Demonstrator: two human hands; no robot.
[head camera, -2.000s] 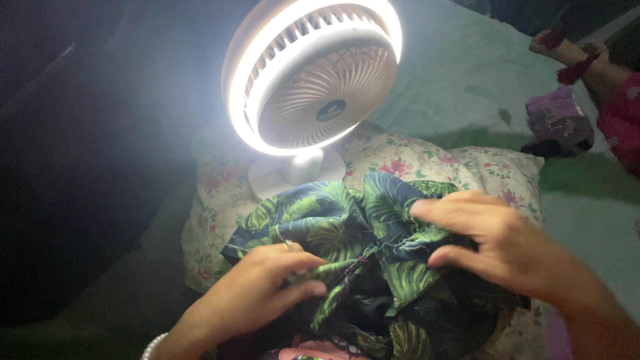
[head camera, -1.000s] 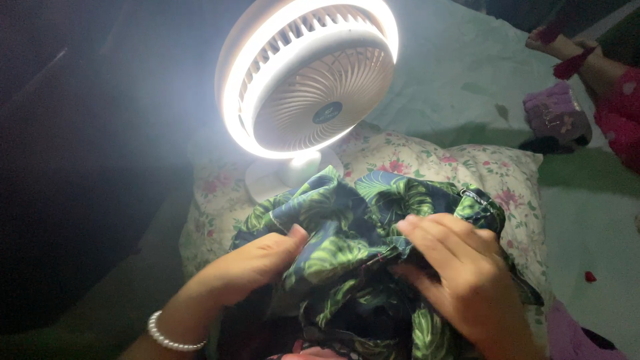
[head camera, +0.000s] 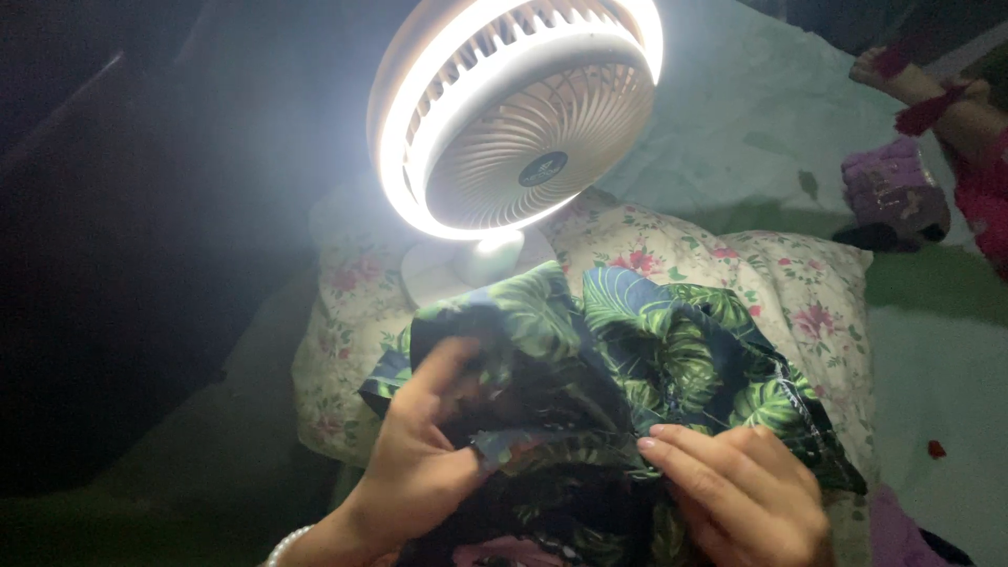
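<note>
A dark fabric with a green leaf print lies bunched over a floral pillow. My left hand, with a beaded bracelet at the wrist, has its thumb and fingers around a fold of the fabric; the fingertips are blurred and partly behind the cloth. My right hand pinches the fabric near its middle, with the thumb hidden below. Pale stitching shows along an edge at the right of the fabric.
A white fan with a lit ring light stands on the pillow behind the fabric. At the right are a purple and grey cloth item, a person's legs and a small red thing on the pale sheet.
A flap of the fabric now stands raised in front of the fan's base on the left. My left hand has turned, its fingers pointing up at the cloth. The right hand stays at the fabric.
</note>
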